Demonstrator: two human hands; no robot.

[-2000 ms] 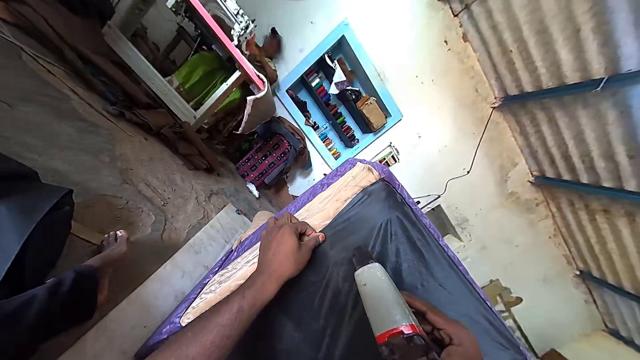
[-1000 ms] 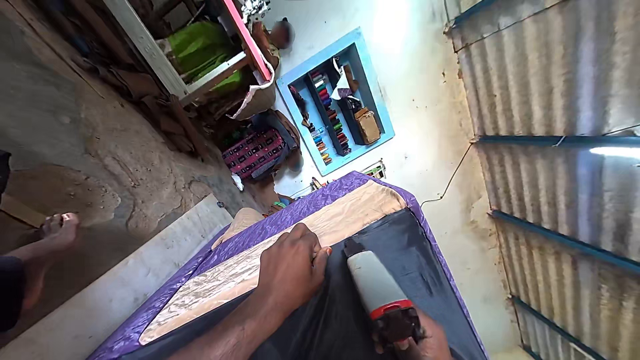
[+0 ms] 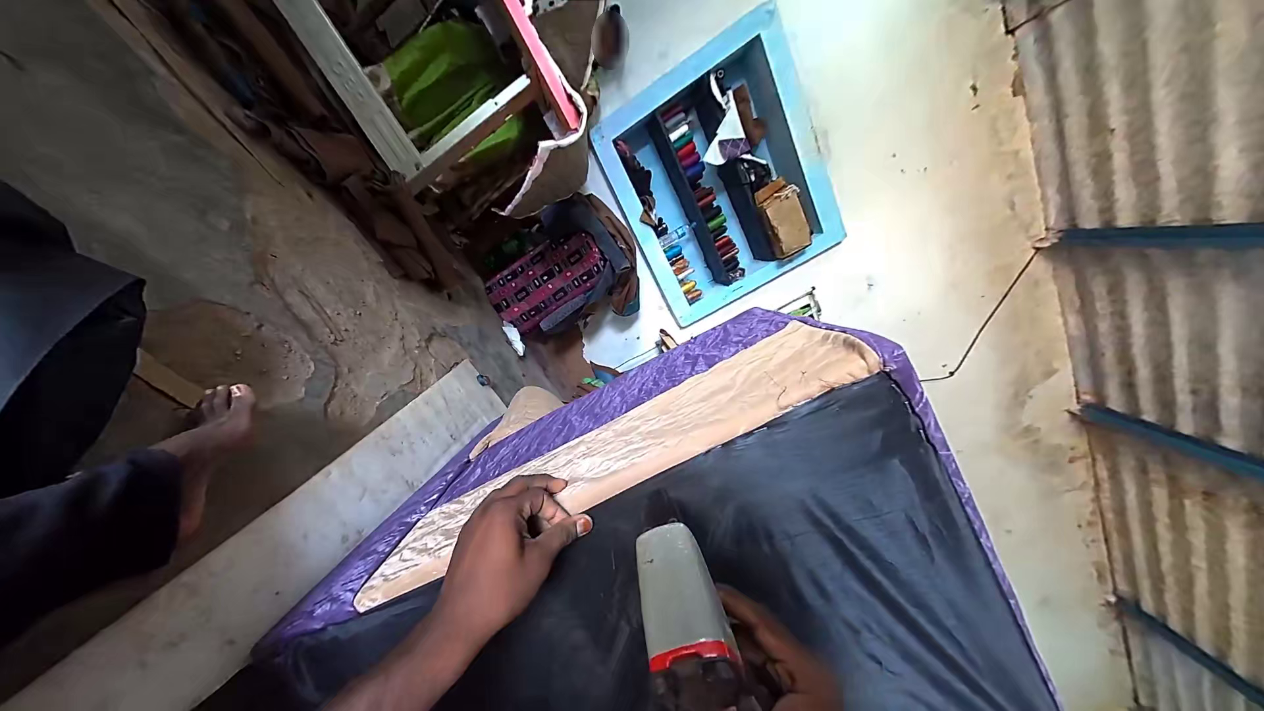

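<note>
A large cushioned piece with purple fabric (image 3: pixel 681 363) at its border, a crinkled cream fabric band (image 3: pixel 691 425) and black fabric (image 3: pixel 820 504) fills the lower middle. My left hand (image 3: pixel 513 548) lies on the seam between cream band and black fabric, thumb and fingertips near together; whether they pinch cloth cannot be told. My right hand (image 3: pixel 775 652), partly cut off at the bottom edge, holds a grey handheld power tool with a red ring (image 3: pixel 686 602). The tool's dark tip rests over or just above the black fabric, right of my left thumb.
A pale bench or slab (image 3: pixel 296 523) runs along the left side. Beyond it are a person's bare foot (image 3: pixel 219 420) and dark clothing. A blue wall niche (image 3: pixel 825 188) holds thread spools and boxes. A wooden frame (image 3: pixel 365 89) with green cloth stands at upper left.
My left hand has moved down along the cream band's edge, toward its lower left end. The tool in my right hand now points more straight up the view. The view has shifted.
</note>
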